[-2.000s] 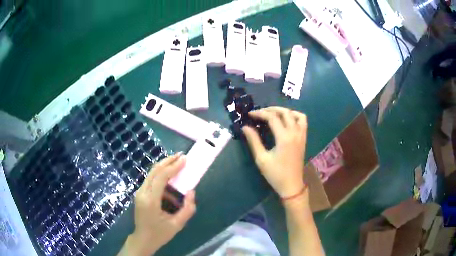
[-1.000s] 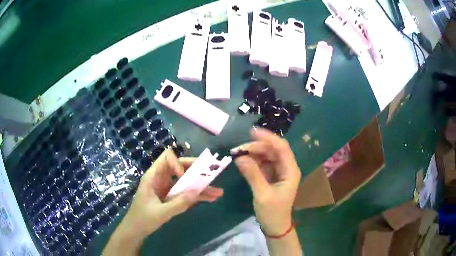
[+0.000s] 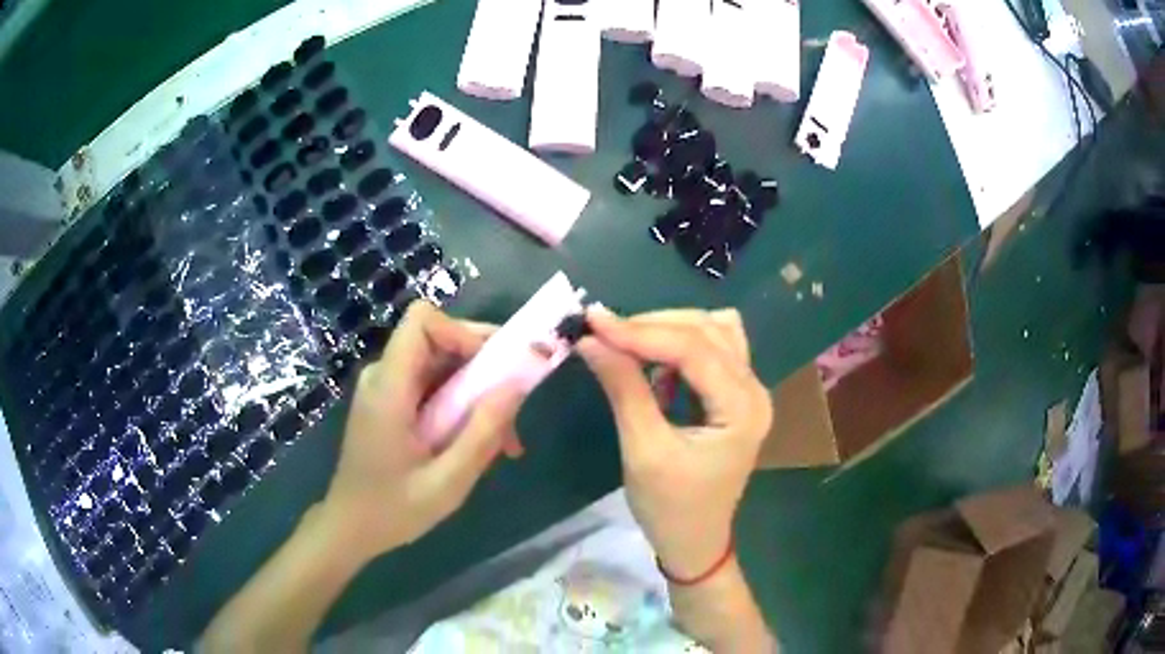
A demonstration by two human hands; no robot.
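My left hand (image 3: 422, 428) holds a pale pink housing (image 3: 505, 358), its notched end tilted up to the right. My right hand (image 3: 684, 415) pinches a small black insert (image 3: 574, 327) between thumb and forefinger, at the notched end of the housing. The fingertips partly cover the insert, so I cannot tell whether it is seated. A loose heap of black inserts (image 3: 703, 192) lies on the green table beyond my right hand. Another housing (image 3: 492, 170) with a black oval lies just beyond the held one.
More housings (image 3: 563, 90) lie along the top edge, some cut off. A film-covered sheet of black parts (image 3: 166, 371) fills the left. One housing (image 3: 833, 102) lies right of the heap. A white sheet (image 3: 1009, 141) with pink pieces is far right. Cartons (image 3: 913, 371) stand at right.
My right hand has gone from the heap to the held housing, bringing a black insert against its end. The view has shifted, so the table things appear higher in the picture.
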